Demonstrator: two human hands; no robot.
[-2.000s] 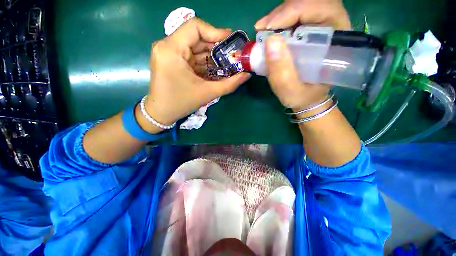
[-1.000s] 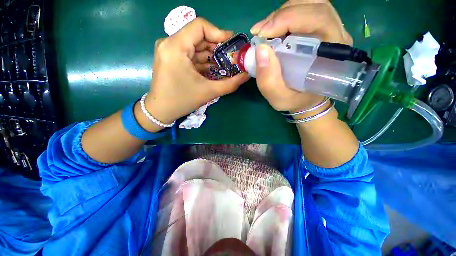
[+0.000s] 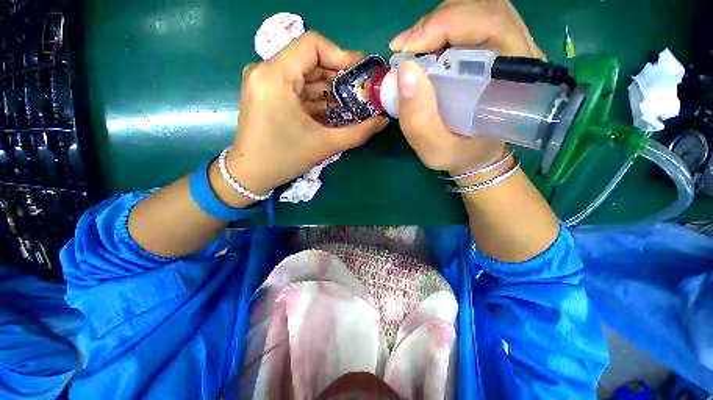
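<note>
My left hand [image 3: 285, 117] holds a small dark watch housing [image 3: 348, 94] with a shiny rim by its fingertips, its open side showing circuitry. My right hand [image 3: 461, 94] grips the large clear-white glue syringe [image 3: 508, 113] around its front part. The red needle hub [image 3: 378, 89] is at the housing's right side, and the needle tip reaches over its inside; whether it touches cannot be told. The green syringe adapter [image 3: 582, 117] is at the barrel's rear, with a clear air hose [image 3: 678, 176] curving from it. A black piece [image 3: 528, 69] lies along the barrel.
A round white wipe with reddish marks [image 3: 277, 33] lies beyond my left hand, a crumpled tissue [image 3: 302, 187] near my left wrist. White paper [image 3: 657, 87] is by the adapter, a dark controller [image 3: 689, 147] at the right edge. A black gridded tray [image 3: 47, 117] is at left on the green mat [image 3: 164, 164].
The syringe's rear has swung slightly toward me and the syringe has shifted a little left since the oldest frame. The hub stays at the housing. My left hand has hardly moved.
</note>
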